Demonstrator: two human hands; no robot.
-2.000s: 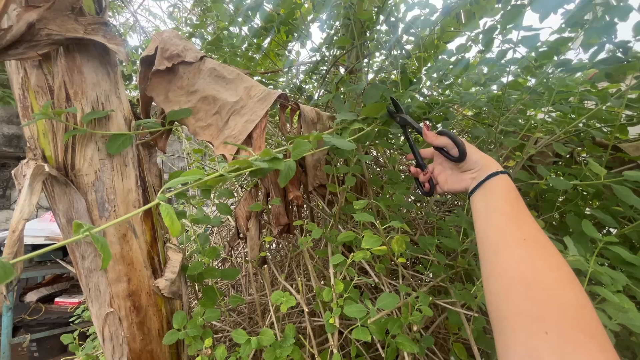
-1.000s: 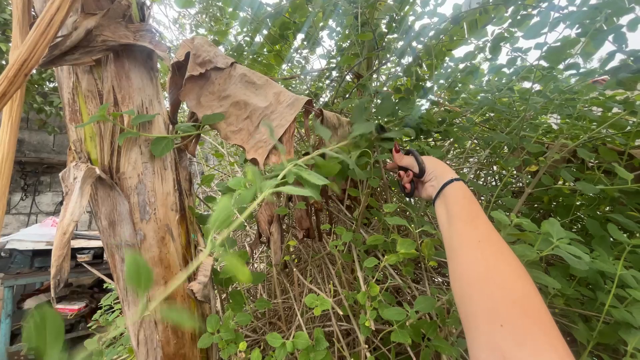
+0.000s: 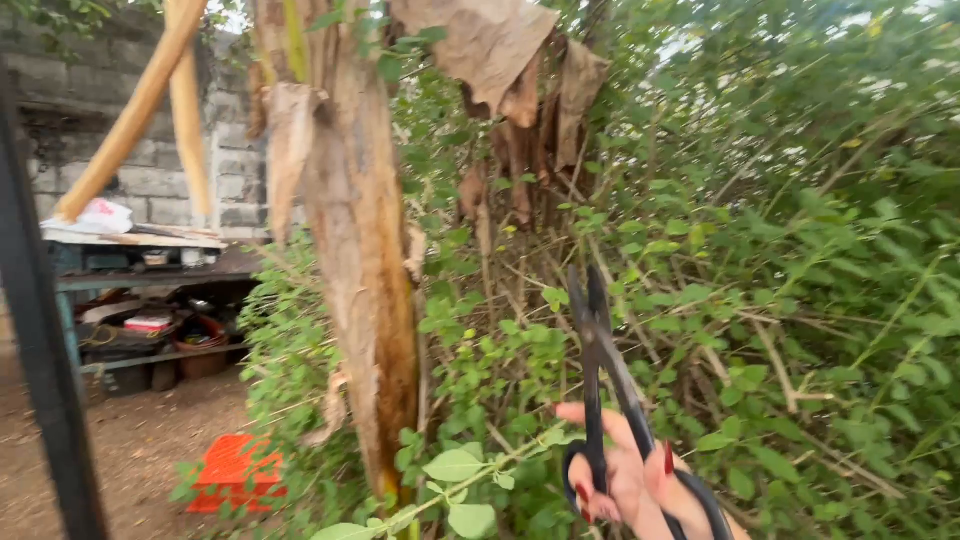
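My right hand [image 3: 630, 472], with red nails, holds black-handled scissors [image 3: 600, 352] at the lower right of the head view. Their dark blades point up and stand slightly apart, in front of the leafy bush [image 3: 787, 337]. Just left of the hand, a cut-looking leafy stem [image 3: 480, 476] reaches in from the bottom edge; whether the fingers touch it I cannot tell. My left hand is out of view. Left of the scissors stands a banana trunk [image 3: 360, 225] with peeling dry sheaths, and a brown dried leaf [image 3: 487, 52] hangs beside it.
A dark post [image 3: 41, 315] rises close by on the far left. Behind it are a cluttered shelf table [image 3: 150, 281], a concrete block wall [image 3: 150, 150] and an orange plastic crate [image 3: 238, 472] on bare soil. Dry stalks [image 3: 142, 112] hang at upper left.
My right hand and the scissors have come down from the upper branches, and the blades now point up. The view has swung left and down.
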